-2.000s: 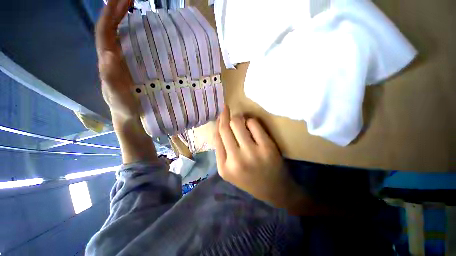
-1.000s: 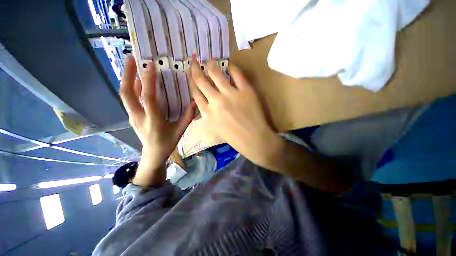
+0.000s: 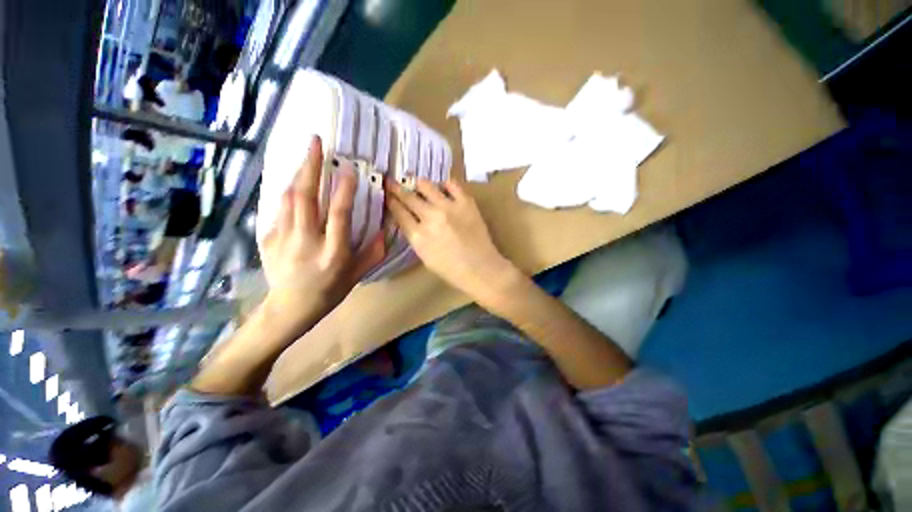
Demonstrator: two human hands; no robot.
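Note:
A stack of several white and pale lilac housings stands on its edges on the tan bench, left of centre. Its white end face points left. Small tabs with dark dots line its side, and a gap shows between two groups of housings. My left hand holds the left part, fingers over the end face and rims, thumb near the lower side. My right hand has its fingertips on the rims at the gap; its grip is partly hidden. Two crumpled white cloths lie right of the stack, overlapping.
The tan cardboard bench cover runs diagonally, its near edge in front of my body. A dark green surface lies beyond it. A person in dark headwear is at the lower left. Blue floor and wooden slats are at the right.
The view has tilted and drawn back, showing more bench and hall. Both hands have moved onto the stack, a gap has opened between housings, and the white end face is now visible.

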